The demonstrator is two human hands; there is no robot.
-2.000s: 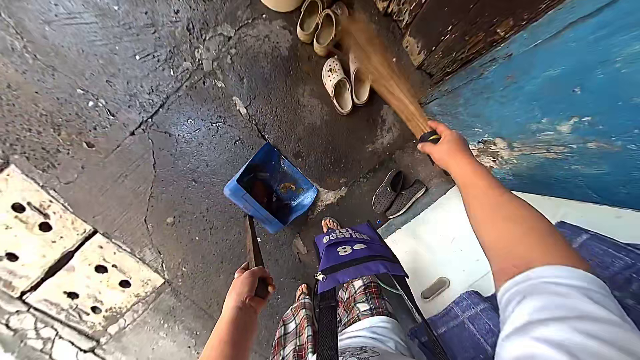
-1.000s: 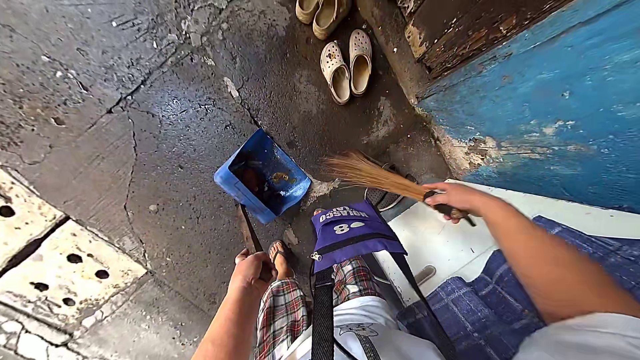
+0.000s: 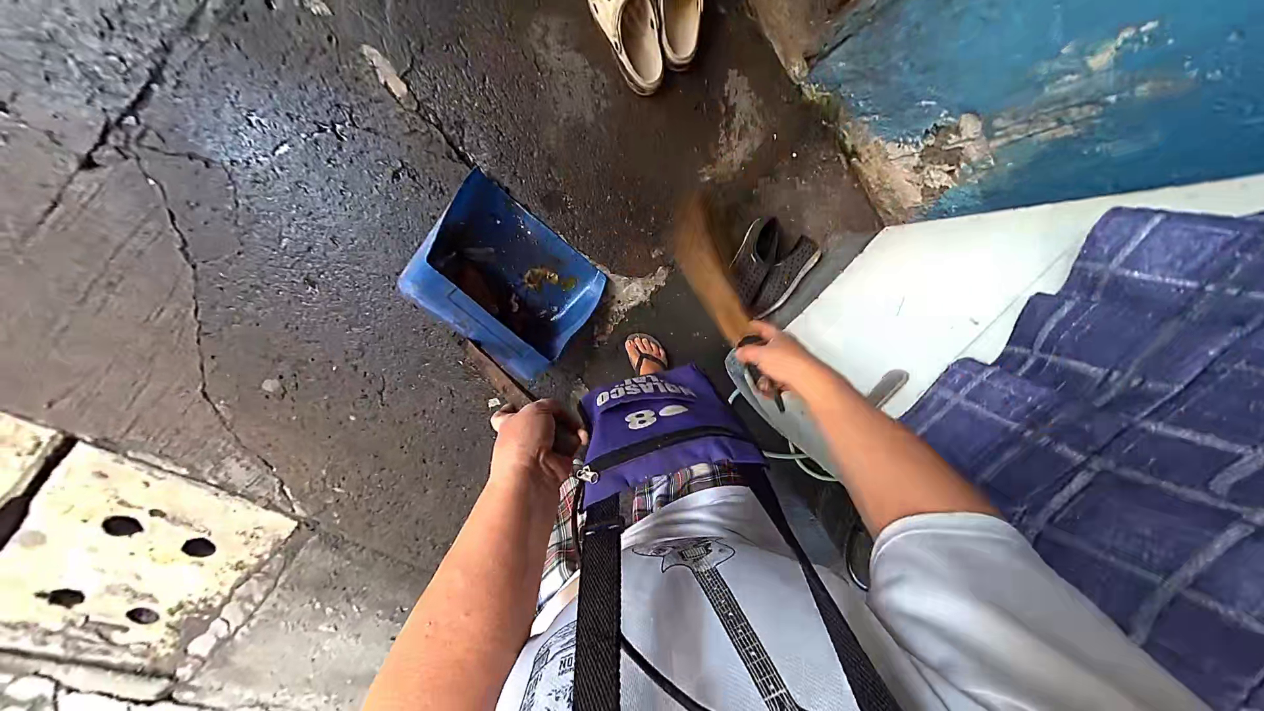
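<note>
My left hand is closed around the wooden handle of a blue plastic dustpan. The dustpan rests on the wet concrete ground, with some brown and yellowish debris inside. My right hand grips the dark handle of a straw hand broom. The broom's bristles are blurred; they are right of the dustpan and beside a pair of dark grey shoes. A purple bag with writing hangs in front of my body, between my hands.
Cream clogs stand at the top. A blue wall with a crumbling base is at the upper right. A white surface and blue checked cloth lie at the right. A concrete drain cover with holes is at the lower left.
My right hand has swung the broom down from beside the clogs at the top to near the dark grey shoes. My left hand still holds the dustpan's handle.
</note>
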